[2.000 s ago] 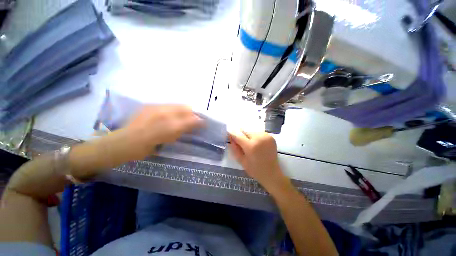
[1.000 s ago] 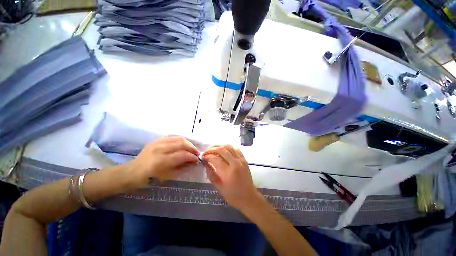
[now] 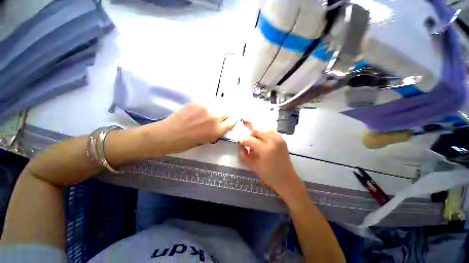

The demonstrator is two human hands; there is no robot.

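A blue-grey fabric piece lies on the white table, its right end running under my left hand. My left hand is shut on the piece near its right end, palm down. My right hand pinches the pale tip of the same piece, close to my left fingertips. The two hands nearly touch, just left of and in front of the presser foot and needle area of the sewing machine. Lamp glare hides the detail at the needle and the fabric edge.
A pile of blue-grey pieces lies at left. A small grey cylinder stands by the needle. Red-and-black snips and a white strip lie at right. Purple cloth hangs from the machine head. Ruler tape runs along the front edge.
Since one second ago the view has moved closer to the machine. My hands, still together on the fabric, are now nearer the needle area. Two seconds ago they were farther apart.
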